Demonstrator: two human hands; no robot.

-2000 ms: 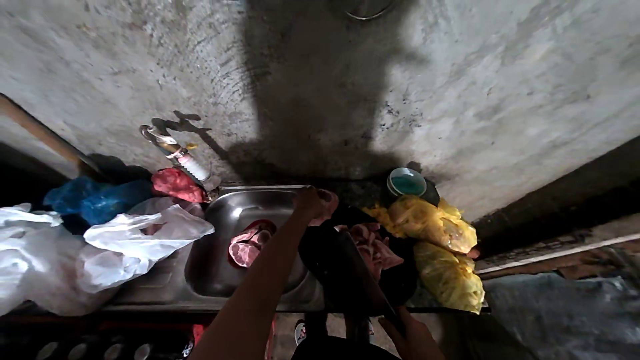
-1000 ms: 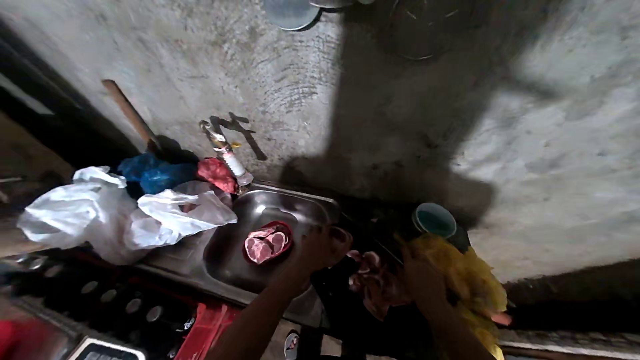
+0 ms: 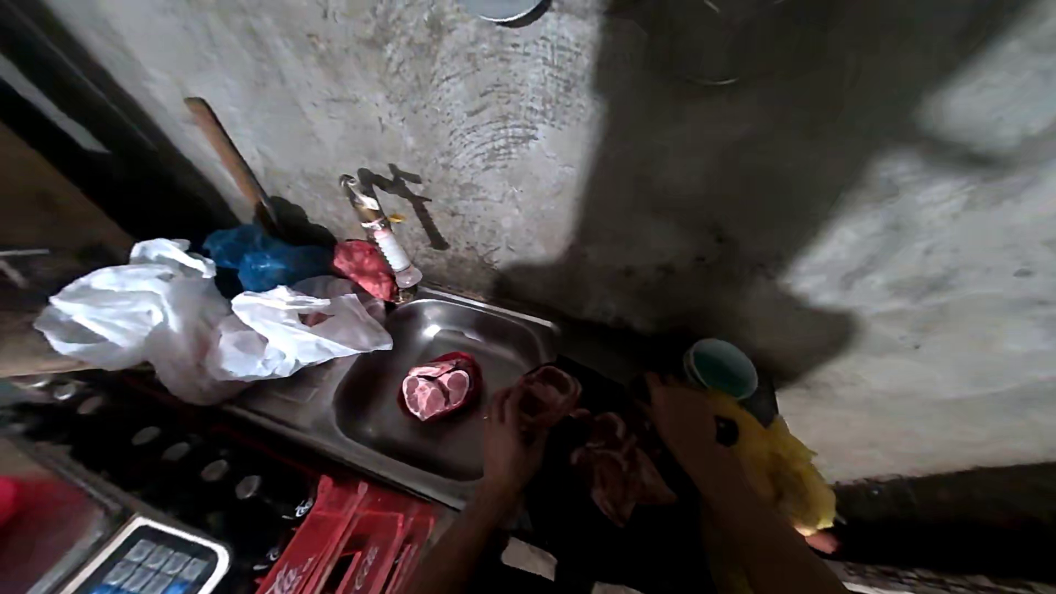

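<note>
My left hand (image 3: 510,437) grips a piece of raw meat (image 3: 548,394) at the right rim of the steel sink (image 3: 396,437). In the basin lies a cut of meat with a pale, rounded cross-section (image 3: 437,388). More raw meat pieces (image 3: 617,470) rest on a dark surface between my hands. My right hand (image 3: 672,404) is beyond them, near the green-lined bowl (image 3: 720,368); it is in shadow, and I cannot tell what it holds. Beside my right forearm is a yellow plastic bag (image 3: 784,470).
White plastic bags (image 3: 148,313), a blue bag (image 3: 268,257) and a red bag (image 3: 365,267) lie left of the sink by the faucet (image 3: 384,235). A wooden handle (image 3: 227,157) leans on the wall. Red plastic crates (image 3: 355,536) and a scale with a keypad (image 3: 153,561) are below.
The view has swung left. My right hand was low near a dark blade two seconds ago; it is now up beside the bowl. My left hand stays at the sink's right side.
</note>
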